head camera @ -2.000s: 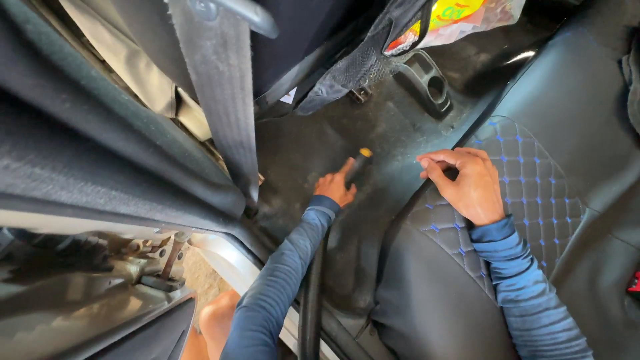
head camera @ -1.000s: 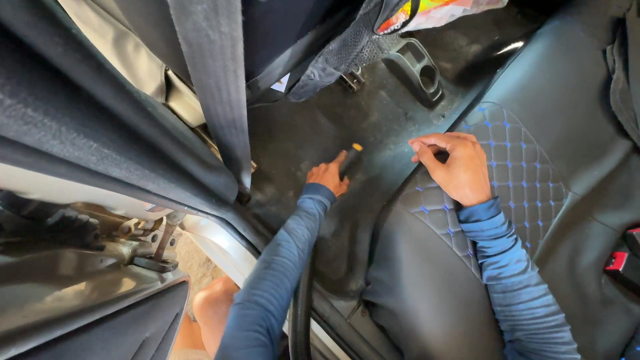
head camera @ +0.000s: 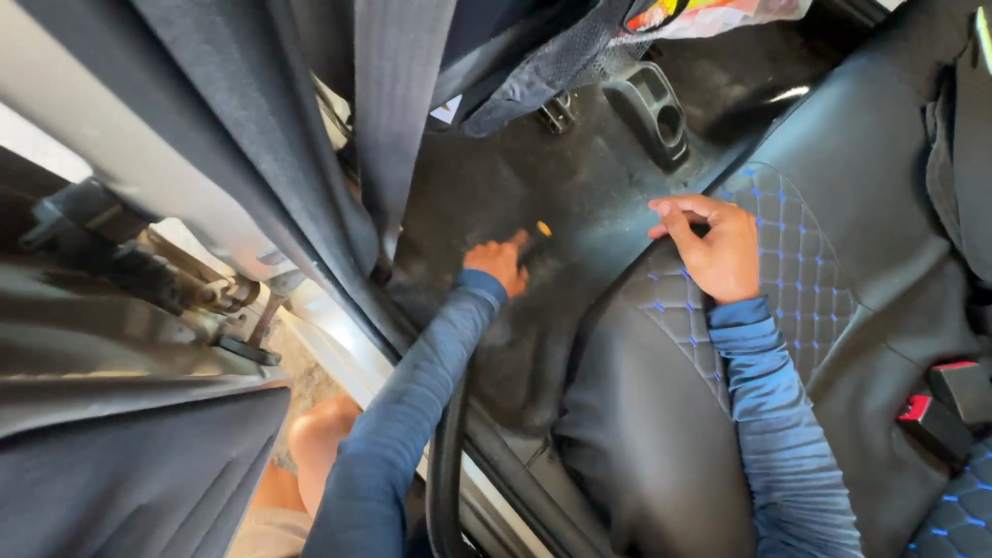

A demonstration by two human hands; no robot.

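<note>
My left hand point(head camera: 497, 262) is closed around the dark end of a black vacuum hose point(head camera: 448, 473), low over the black floor point(head camera: 457, 186) of a vehicle. The index finger stretches along that dark end, which has a yellow-orange tip point(head camera: 544, 229). From the floor the hose runs back beneath my left forearm and over the door sill. My right hand point(head camera: 717, 244) is by the front edge of a black seat point(head camera: 806, 256) with blue-stitched quilting. Its thumb and fingertips are close together; whether anything small is between them cannot be told.
A grey cup holder point(head camera: 659, 116) stands on the floor ahead. A seat belt point(head camera: 395, 101) hangs left of the floor area. A mesh pocket point(head camera: 542, 70) and a plastic bag point(head camera: 728, 17) are at the top. Seat belt buckles point(head camera: 934, 430) lie at the right. The open door point(head camera: 139, 465) is at left.
My left hand and the yellow-orange tip have shifted slightly over the floor. My right hand keeps nearly the same pose by the seat edge.
</note>
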